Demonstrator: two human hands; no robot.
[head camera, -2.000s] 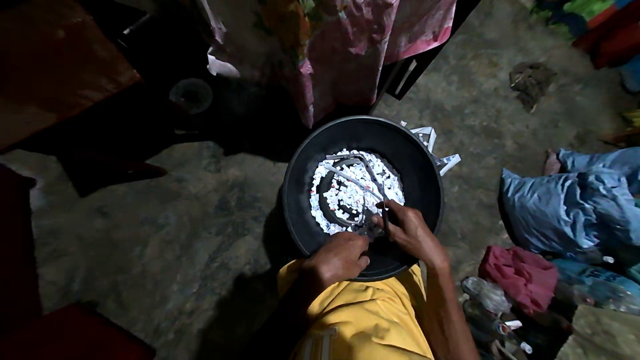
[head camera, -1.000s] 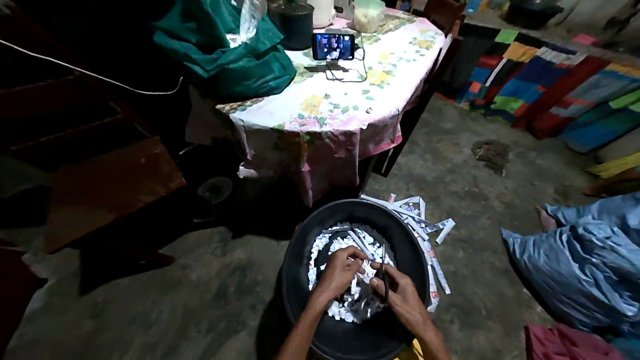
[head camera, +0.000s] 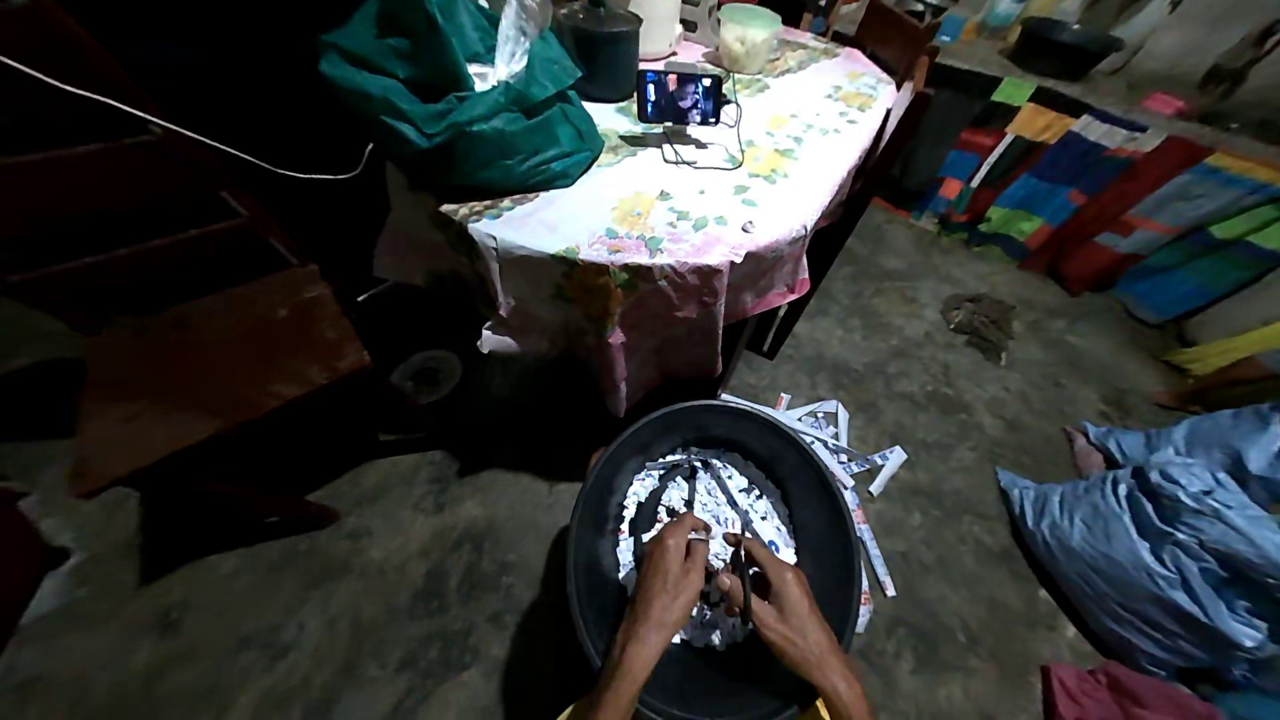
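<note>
A round black basin holds many small white cut pieces of printed material. Over the basin, my left hand pinches a short white strip between thumb and fingers. Close on its right, my right hand is closed around the dark handles of what look like scissors; their blades are hard to make out. Long white printed strips lie in a loose pile on the floor against the basin's right side.
Beyond the basin stands a table with a floral cloth, bearing a phone on a stand, a green bag and a dark pot. Blue sacks lie at right, a crumpled rag on the floor, a brown wooden board at left.
The view has tilted up since two seconds ago, bringing the tabletop in. Both hands stay over the basin, close together.
</note>
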